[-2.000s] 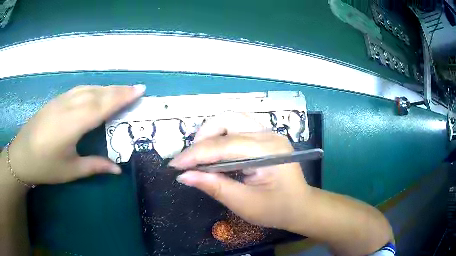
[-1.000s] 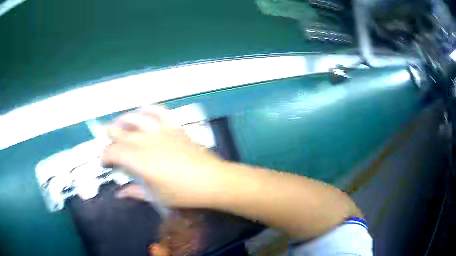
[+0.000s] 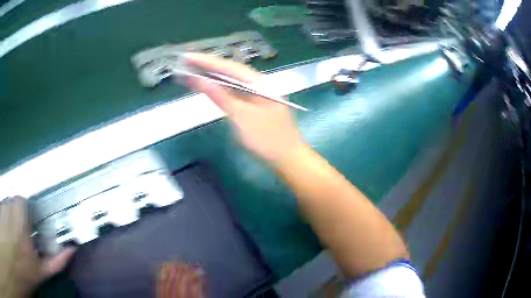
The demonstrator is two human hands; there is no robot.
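Observation:
The near silver fixture [image 3: 110, 195] lies tilted at the left, its tabbed edge over the black tray [image 3: 230, 244]. Dark coils sit in its recesses. My left hand [image 3: 17, 250] is blurred and cut off by the left edge; its thumb and fingers are around the fixture's left end. My right hand [image 3: 256, 116] holds slim tweezers [image 3: 256, 92] and reaches over the pale strip. Its blurred fingertips are at a second loaded fixture [image 3: 204, 46] on the green surface; whether they grip it is unclear.
Orange-brown wire scrap [image 3: 180, 280] lies on the tray at the bottom. The pale strip [image 3: 140, 128] crosses the green bench. A small dark and red part [image 3: 344, 80] sits by a metal post [image 3: 362, 32]. More fixtures [image 3: 332, 26] are stacked behind.
The view has swung right. My right hand has moved from the near fixture, across the pale strip, to the far fixture, with the tweezers still in it.

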